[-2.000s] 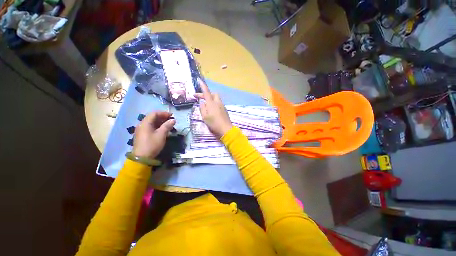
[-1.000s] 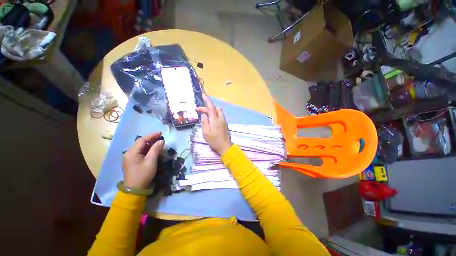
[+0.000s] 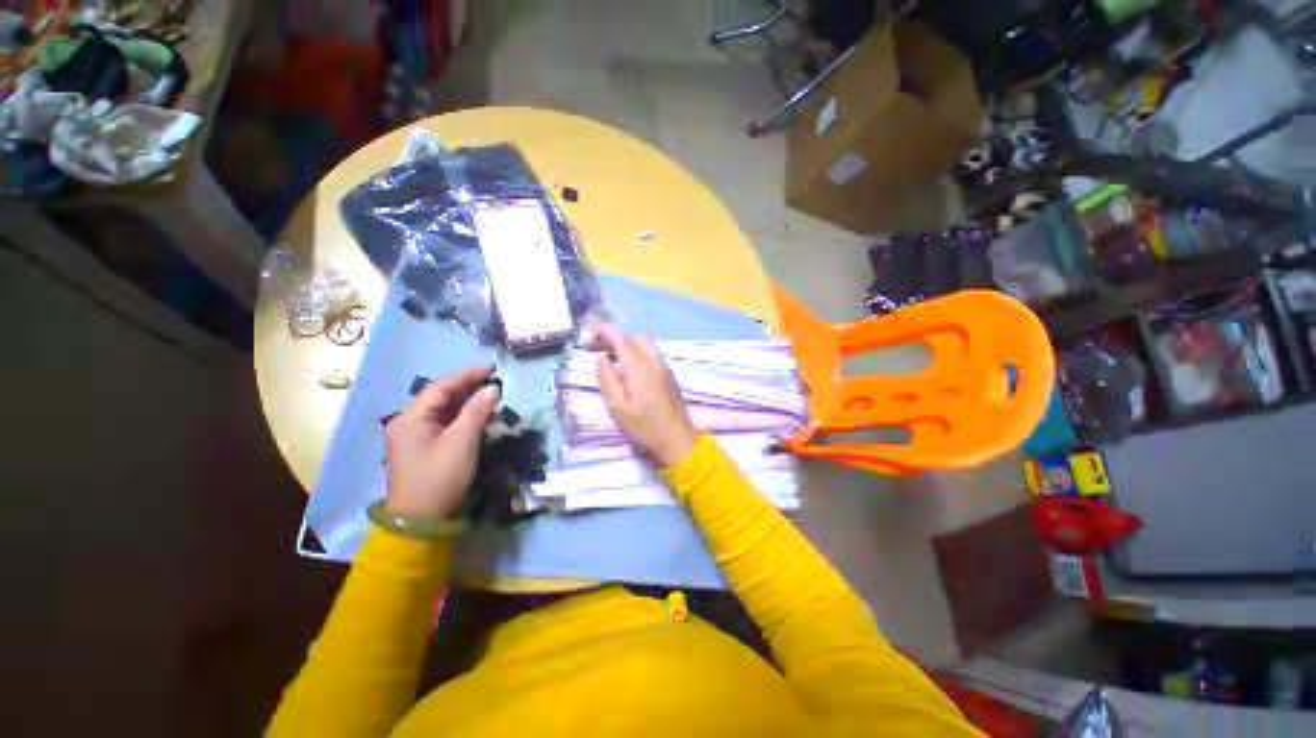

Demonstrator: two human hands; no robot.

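White-and-pink flat strips lie in a bundle on the pale blue-grey board, their far ends towards the orange chair. My right hand is over the left part of the bundle, fingers near the strip ends; whether it grips a strip cannot be told. My left hand is left of the strips, thumb and forefinger pinched on a small black piece. Loose black pieces lie between my left hand and the strips. A smartphone with a bright screen lies on the clear bag with dark contents.
The orange plastic chair stands against the right side of the round table. Tan loops and a small clear bag lie at the left edge. A cardboard box stands on the floor beyond.
My right hand has moved from beside the phone's lower end down onto the strip ends. My left hand stays pinched and is now nearer the strips. The camera view has shifted slightly.
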